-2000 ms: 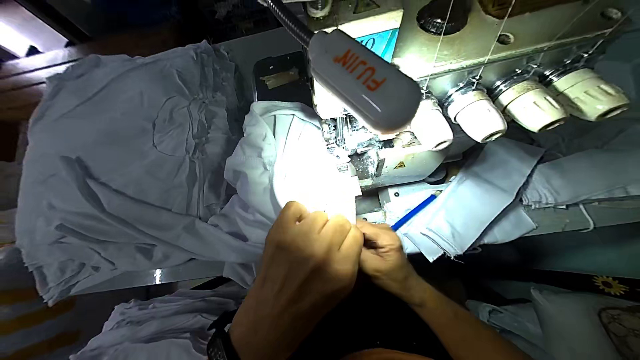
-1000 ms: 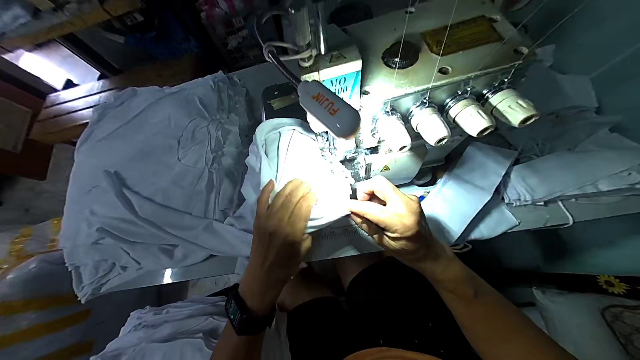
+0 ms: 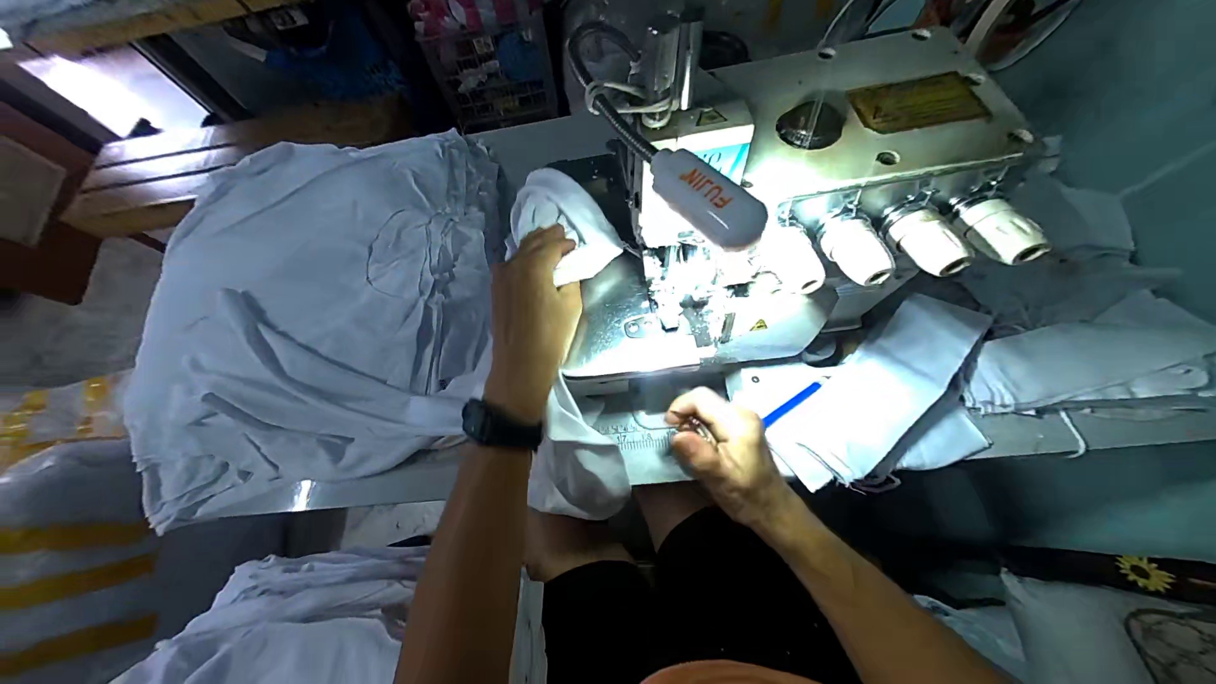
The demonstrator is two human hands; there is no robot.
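Note:
My left hand (image 3: 539,275) grips a white fabric piece (image 3: 579,223) left of the needle area of an overlock sewing machine (image 3: 689,294); more white cloth hangs over the table edge below that wrist. My right hand (image 3: 717,442) is curled in front of the machine, near the table edge. Something small and metallic shows between its fingers, too unclear to name. A blue stick-like object (image 3: 791,405) lies just beyond the right hand, beside folded white fabric pieces (image 3: 879,394). A lit lamp (image 3: 710,198) on a flexible neck shines on the machine's metal plate.
A large stack of white garments (image 3: 313,313) covers the table's left part. More white cloth (image 3: 304,617) lies below the table at lower left. Several tension knobs (image 3: 857,249) line the machine's front. Folded white fabric (image 3: 1092,356) lies at right, and a wooden bench (image 3: 218,157) stands at back left.
My left hand has moved away and left with the white fabric, uncovering the machine's metal plate. My right hand has let go of the fabric and come down toward the table edge.

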